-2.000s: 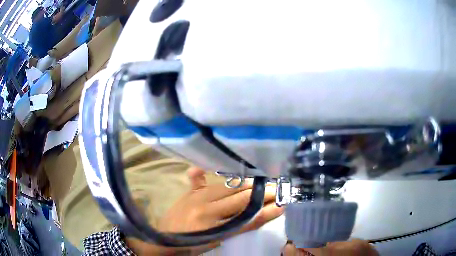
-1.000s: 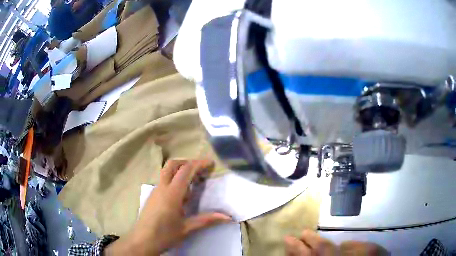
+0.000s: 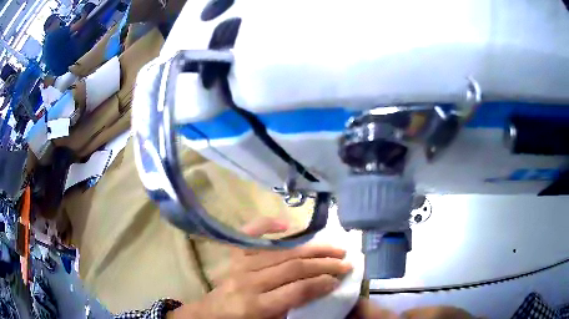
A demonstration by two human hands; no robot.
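Note:
My left hand (image 3: 274, 280) lies flat with fingers extended to the right, on the tan garment panel (image 3: 143, 230) and a white cloth piece (image 3: 330, 299), close under the sewing machine head (image 3: 399, 56). My right hand (image 3: 412, 313) is at the bottom edge, blurred and cut off, beside the white piece's right end; its grip is unclear. The curved metal guard (image 3: 153, 149) and grey ribbed knobs (image 3: 376, 202) stand in front of the work. The needle and presser foot are hidden.
The machine head fills the upper right. Brown stacked pieces (image 3: 140, 53) with white tickets (image 3: 103, 84) lie at upper left. An orange disc (image 3: 25, 230) shows edge-on at far left. The white table (image 3: 474, 243) has a dark curved seam. A person (image 3: 59, 47) is in the background.
My view has shifted, so the machine head covers more of the work than one second ago. My left hand has moved right and flattened, fingers now extended over the white piece.

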